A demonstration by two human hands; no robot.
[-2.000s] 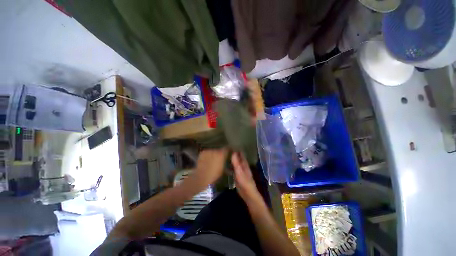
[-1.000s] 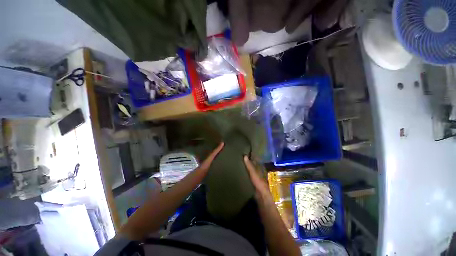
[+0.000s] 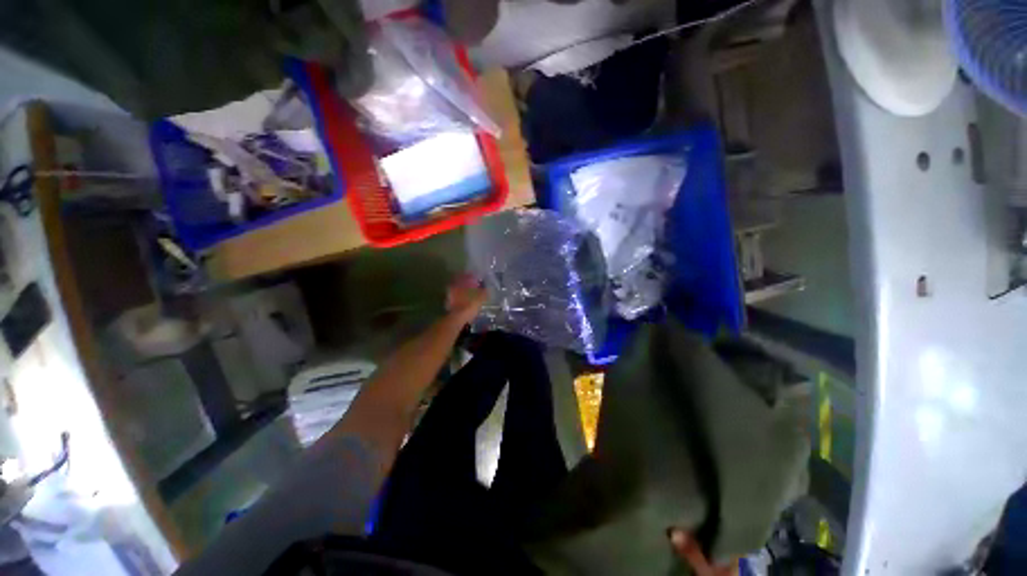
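Observation:
A dark green garment [image 3: 687, 439] is spread at the lower right. My right hand [image 3: 689, 551] is at its lower edge, with a few fingers showing against the cloth and the rest cut off or hidden. My left hand [image 3: 464, 297] is at the left edge of a shiny clear plastic bag [image 3: 535, 276] in front of the baskets. The fingers are blurred, but they appear to hold the bag's edge. The bag overlaps the left side of a large blue bin [image 3: 721, 242].
A red basket [image 3: 366, 208] and a blue tool basket [image 3: 186, 219] stand on a brown box [image 3: 253, 257]. A white plastic stool [image 3: 327, 394] is at lower left. White tables run along both sides. Green cloth hangs at the upper left.
The green garment has moved from between both hands to the lower right with my right hand. My left hand is now at the clear bag. The view has shifted, moving the baskets left.

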